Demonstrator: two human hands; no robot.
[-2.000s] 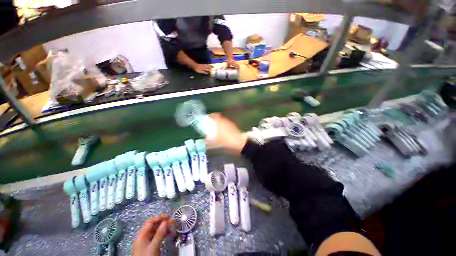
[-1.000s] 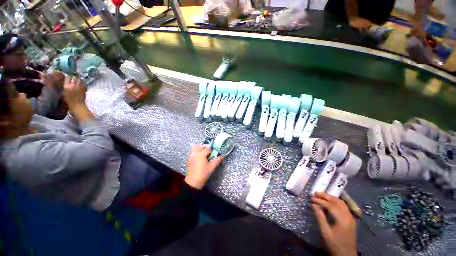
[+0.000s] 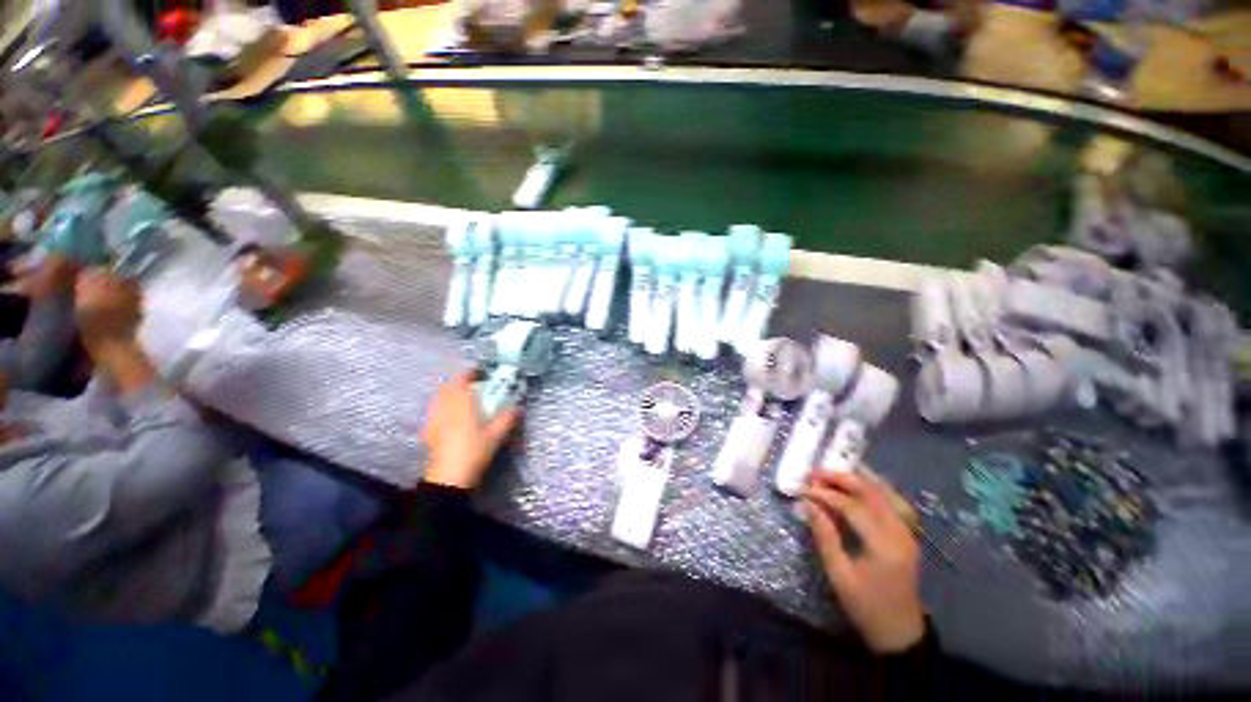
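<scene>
My left hand (image 3: 464, 428) holds a mint fan (image 3: 513, 359) low over the silvery bench cover, left of the white fans. My right hand (image 3: 870, 555) has its fingertips at the handle end of a white fan (image 3: 842, 447); blur hides whether they grip it. Beside that fan lie another white fan (image 3: 804, 439) and one with its dark-spoked grille showing (image 3: 782, 368). A separate white fan (image 3: 670, 412) lies grille up between my hands, its handle towards me.
Mint fans (image 3: 549, 261) stand in rows along the bench's back edge. White fans (image 3: 1002, 377) are piled at right, behind mint pieces (image 3: 993, 491) and a dark pile of small parts (image 3: 1084, 514). A green conveyor (image 3: 823, 178) carries a fan (image 3: 538, 178). A neighbour's sleeve (image 3: 110, 480) is at left.
The view has swung from the far workers down to the bench, then slightly right. My right hand has come back from the conveyor side to the white fans. My left hand has taken hold of a mint fan.
</scene>
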